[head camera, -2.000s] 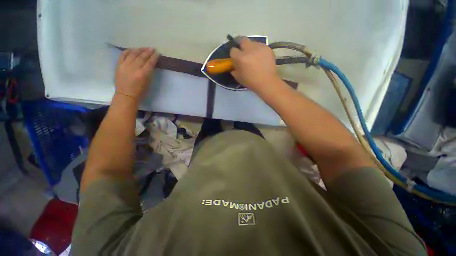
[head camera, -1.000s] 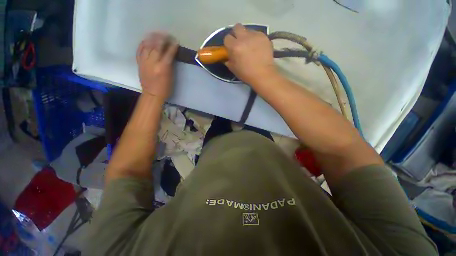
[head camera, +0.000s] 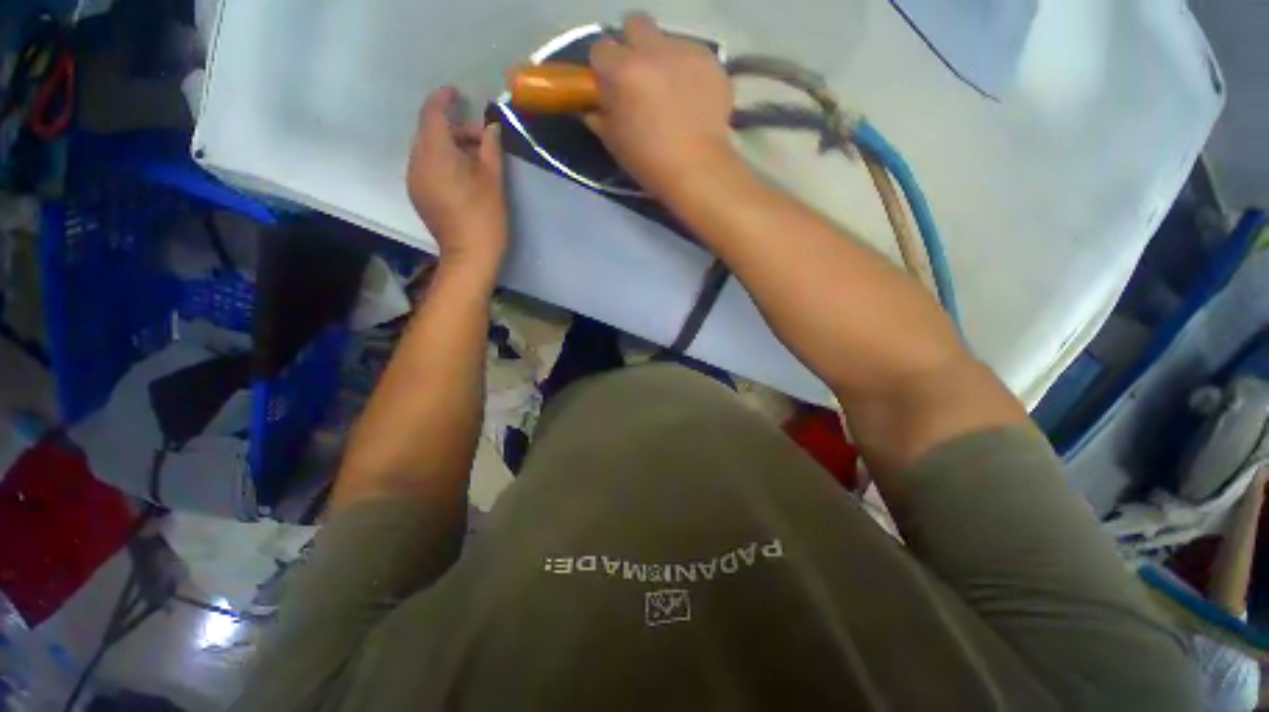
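Note:
A light blue-grey garment panel (head camera: 592, 248) lies along the near edge of the white table, with a narrow dark cross strip (head camera: 703, 306). The steam iron (head camera: 564, 139) rests over the panel's upper edge, its pointed end to the left. My right hand (head camera: 664, 104) is closed on its orange handle (head camera: 554, 88). My left hand (head camera: 462, 181) is at the panel's left end, just left of the iron's tip. Its thumb and fingers are at the end of the dark band, and the grip itself is partly hidden.
The off-white pressing table (head camera: 327, 104) has a pale panel piece (head camera: 967, 35) at its far right. A blue and tan hose (head camera: 905, 181) runs right from the iron. Blue crates (head camera: 132, 306) and a red item (head camera: 63, 522) are below left. Cloth pieces lie below the table.
The iron and my right hand have moved left relative to the panel. The panel has shifted right in view. My left hand has gone from lying on the band to its end, fingers raised.

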